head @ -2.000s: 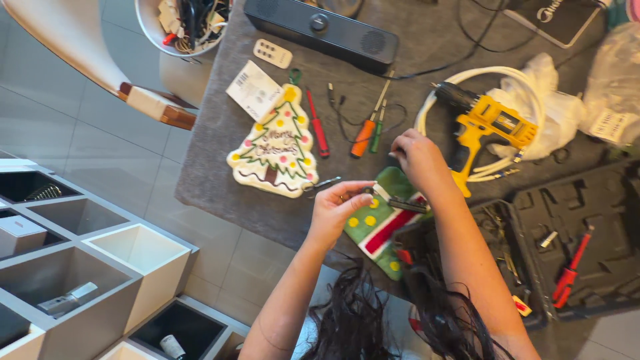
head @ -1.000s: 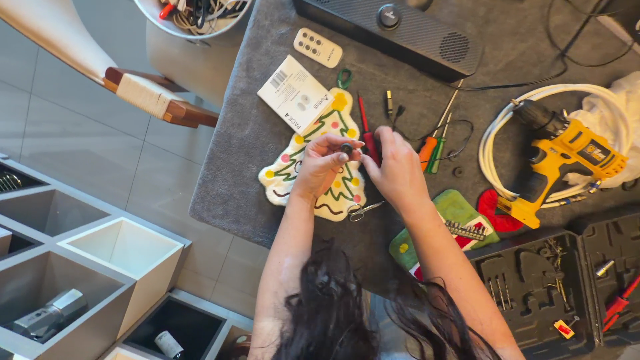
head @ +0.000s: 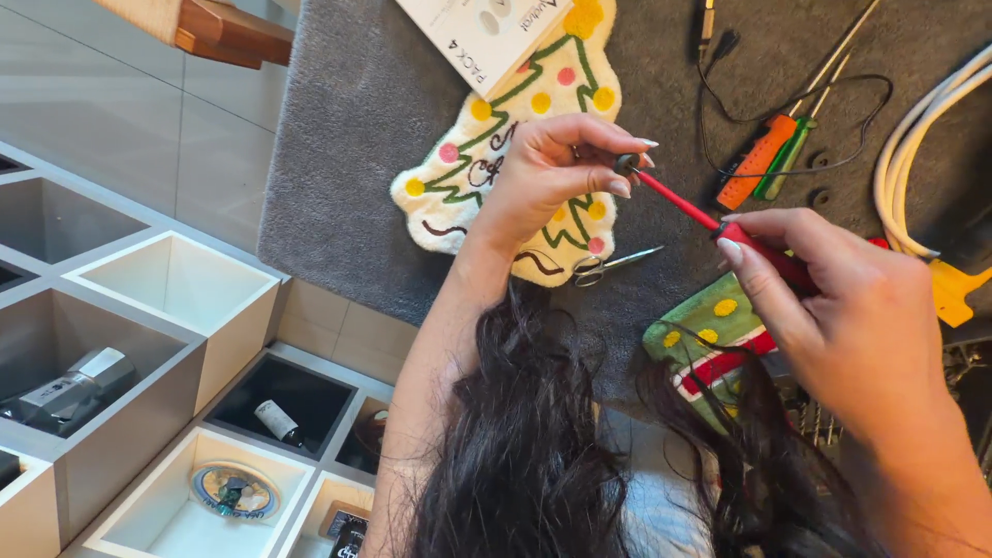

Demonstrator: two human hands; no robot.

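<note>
Between the thumb and fingers of my left hand (head: 562,167) is a small dark round piece (head: 626,163). My right hand (head: 845,302) grips a red screwdriver (head: 686,203) by its handle, and the tip meets the round piece. Beneath my left hand lies a Christmas-tree-shaped textile piece (head: 540,101), partly covered by a white printed card (head: 496,35). Small scissors (head: 612,266) rest at its lower edge. A green textile piece with a red stripe (head: 725,308) is partly hidden by hair and my right hand.
An orange-handled screwdriver (head: 756,163), a green-handled screwdriver (head: 785,160), a thin black cable (head: 868,147) and small dark rings (head: 820,197) lie on the grey cloth. A coiled white hose (head: 891,170) and part of a yellow drill (head: 952,291) are at right. Open cubby shelves (head: 205,329) stand lower left.
The red screwdriver, on the cloth two seconds ago, is now in my right hand. Both hands were at the green textile piece then. The view has moved closer.
</note>
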